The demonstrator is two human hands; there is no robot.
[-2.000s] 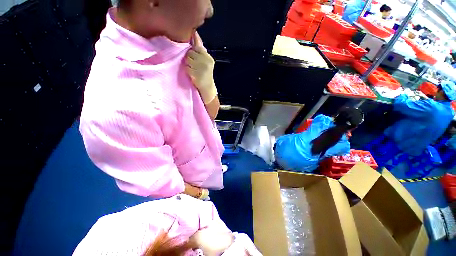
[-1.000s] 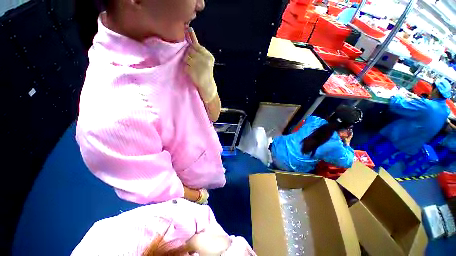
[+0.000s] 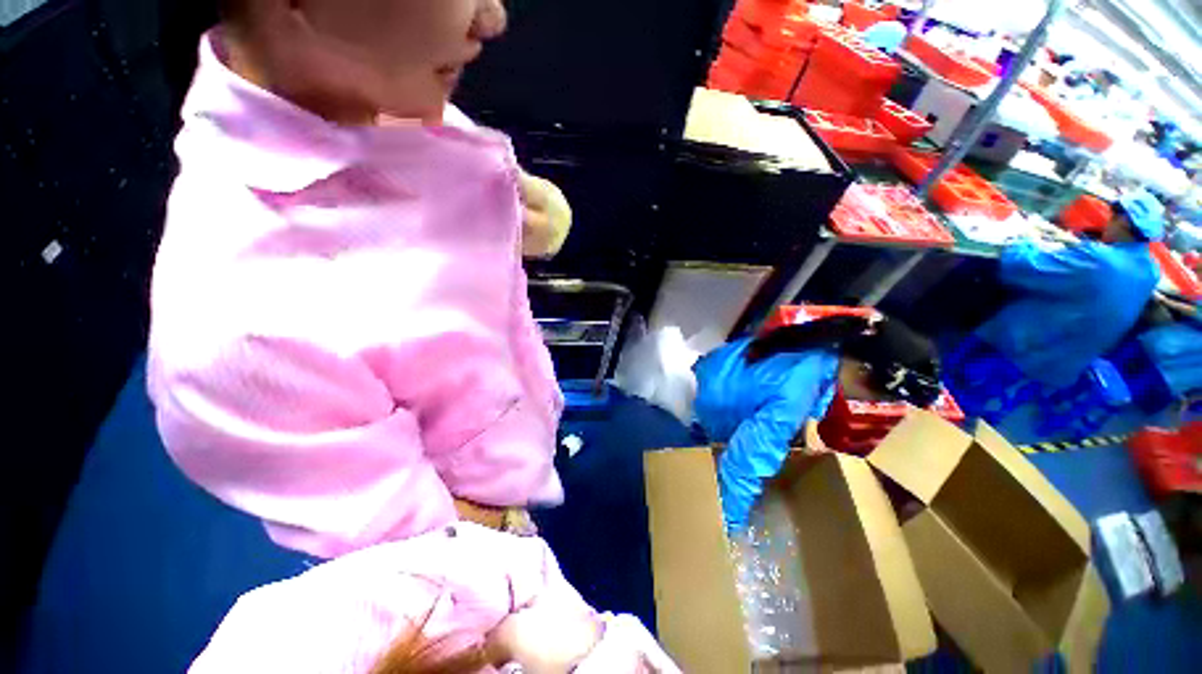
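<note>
I cannot make out my left or right hand. Only my own pink smock (image 3: pixel 396 599) shows at the bottom edge, with a pale rounded patch that I cannot identify. A coworker in a pink striped smock (image 3: pixel 343 342) stands close in front of me. One gloved hand (image 3: pixel 543 219) is at the coworker's chest, partly behind the smock. An open brown carton (image 3: pixel 857 566) at the lower right holds clear shiny parts (image 3: pixel 769 593). A worker in blue (image 3: pixel 765 415) bends over it with an arm inside; that hand is hidden.
A second open carton (image 3: pixel 1008 527) stands right of the first. Red crates (image 3: pixel 877 424) are behind them. A hand trolley (image 3: pixel 573 336), whitish bag (image 3: pixel 663 369) and leaning board (image 3: pixel 708 306) stand behind the coworker. Dark boxes (image 3: pixel 66 342) line the left. Another blue-coated worker (image 3: pixel 1074 303) sits at the bench.
The blue-coated worker has leaned forward and reached into the nearer carton. The coworker's gloved hand has dropped from near the mouth to the chest. The scene has shifted slightly left in view.
</note>
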